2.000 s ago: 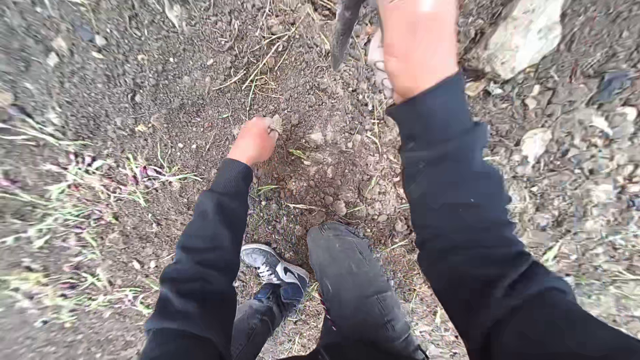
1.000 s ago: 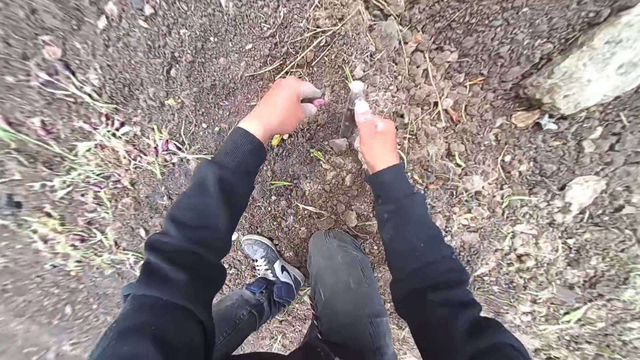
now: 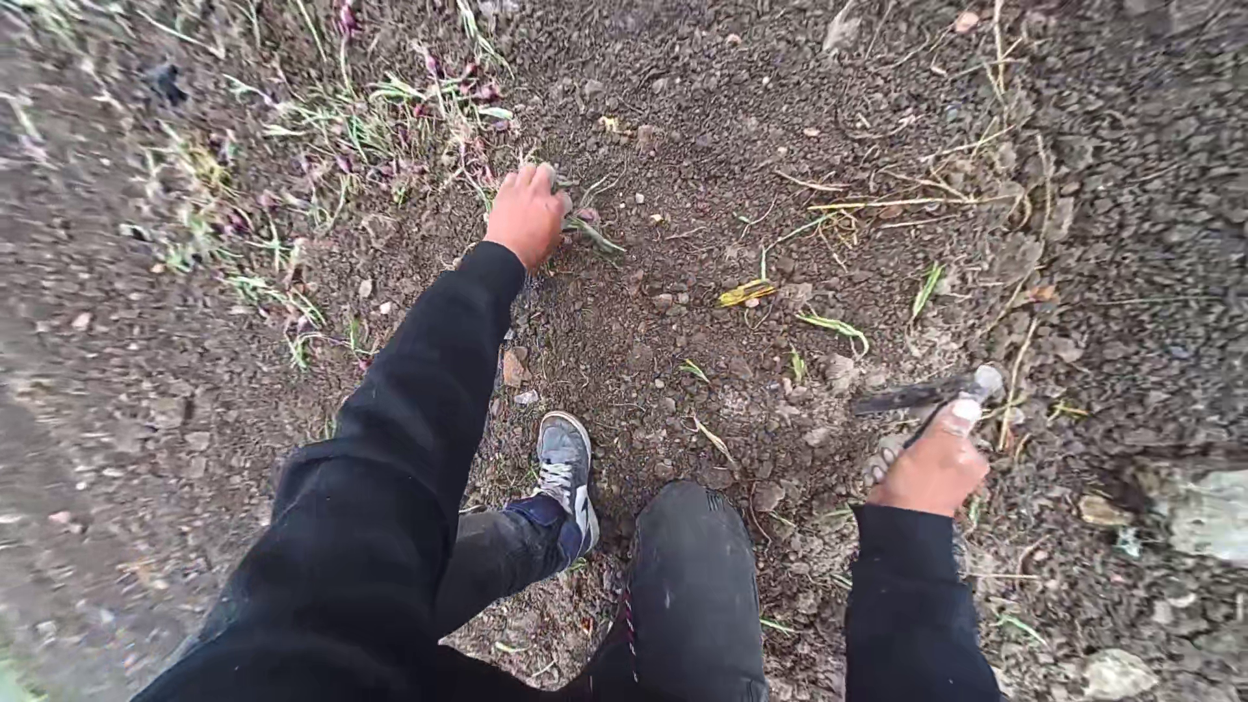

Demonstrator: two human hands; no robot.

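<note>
My left hand (image 3: pixel 527 216) reaches over the soil beside small red onions with green tops (image 3: pixel 439 107). Its fingers are curled around a green-leaved plant (image 3: pixel 595 237) whose leaves stick out to the right; the rest of the plant is hidden by the fingers. Low on the right, my right hand (image 3: pixel 931 463) is closed on a small hand hoe (image 3: pixel 912 395), its dark metal blade pointing left over the ground. A pale rounded end of the tool shows above the thumb.
Loose stony soil (image 3: pixel 682 341) bears dry stalks (image 3: pixel 907 203) and a yellow leaf (image 3: pixel 747 292). A large pale stone (image 3: pixel 1212 517) lies at the right edge, a smaller one (image 3: pixel 1118 675) below it. My shoe (image 3: pixel 565 468) and knee (image 3: pixel 697 575) are near.
My left hand has moved left from near the right hand to the edge of the onions. My right hand, with the tool, is farther from it. The view has shifted left.
</note>
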